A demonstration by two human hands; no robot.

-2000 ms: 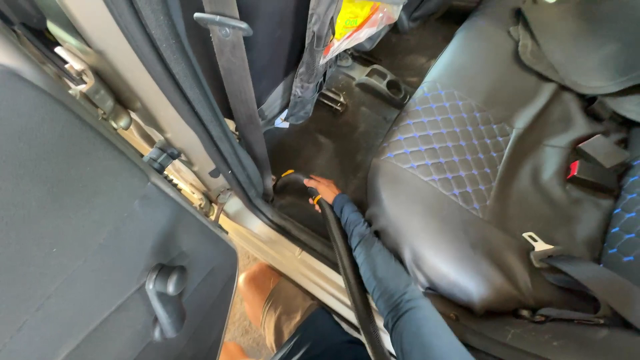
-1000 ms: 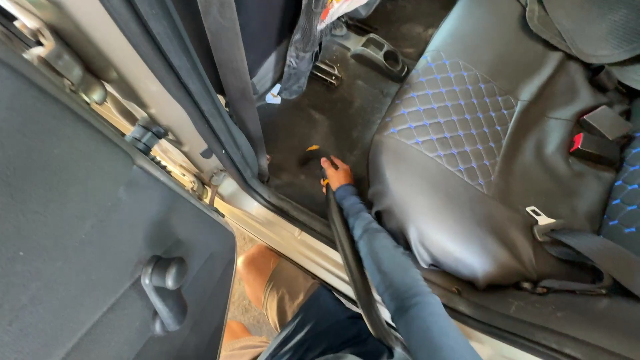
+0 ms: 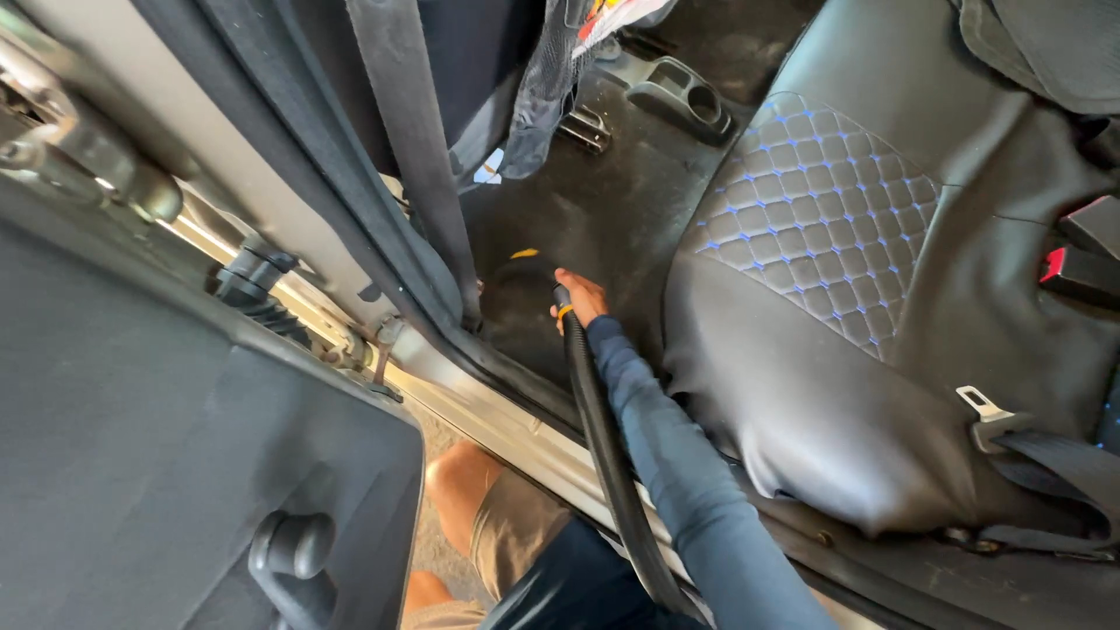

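My right hand (image 3: 581,297), at the end of a dark blue sleeve, grips the black tube of a vacuum cleaner hose (image 3: 599,420) just by its orange ring. Beyond the fingers, the dark nozzle (image 3: 523,262) with a yellow mark lies low over the car's black floor covering (image 3: 569,219); its outline blends into the floor, so contact is hard to tell. The hose runs back beside my forearm, across the door sill (image 3: 525,420). My left hand is out of view.
A black seat with blue diamond stitching (image 3: 822,219) borders the floor on the right. On the left are a hanging seat belt (image 3: 420,149) and the open door (image 3: 201,420). A cup holder (image 3: 700,101) and a metal seat rail (image 3: 586,131) lie farther in.
My right hand and the nozzle have moved a little farther in over the floor, away from the lower end of the hanging seat belt. The grip on the hose tube is kept.
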